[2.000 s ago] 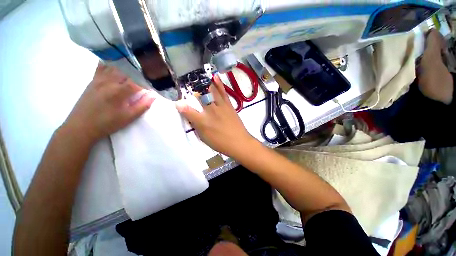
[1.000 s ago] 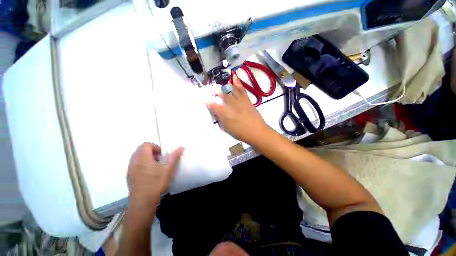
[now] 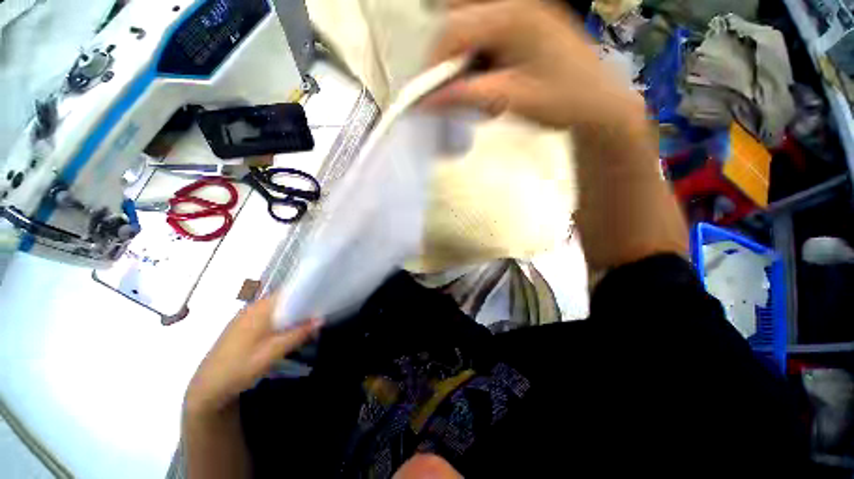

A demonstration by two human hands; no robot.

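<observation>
A white panel (image 3: 360, 224) is held up off the table between both hands, blurred, over the table's front edge and the lap. My left hand (image 3: 245, 351) grips its lower left end. My right hand (image 3: 510, 70) holds its upper end, where a cream edge shows; this hand is blurred. A beige panel (image 3: 501, 192) lies behind and to the right of the white one. The sewing machine (image 3: 140, 79) stands at the upper left, with its needle area (image 3: 112, 229) at the head's lower end.
Red-handled scissors (image 3: 202, 209), black-handled shears (image 3: 284, 192) and a smartphone (image 3: 255, 130) lie on the white table (image 3: 103, 374). A blue crate (image 3: 782, 299) holding white pieces stands at the right. Grey fabric (image 3: 740, 79) is heaped at the upper right.
The view has swung to the right. Both hands have left the needle area and lifted the white panel off the table. My right hand has moved far right of the machine.
</observation>
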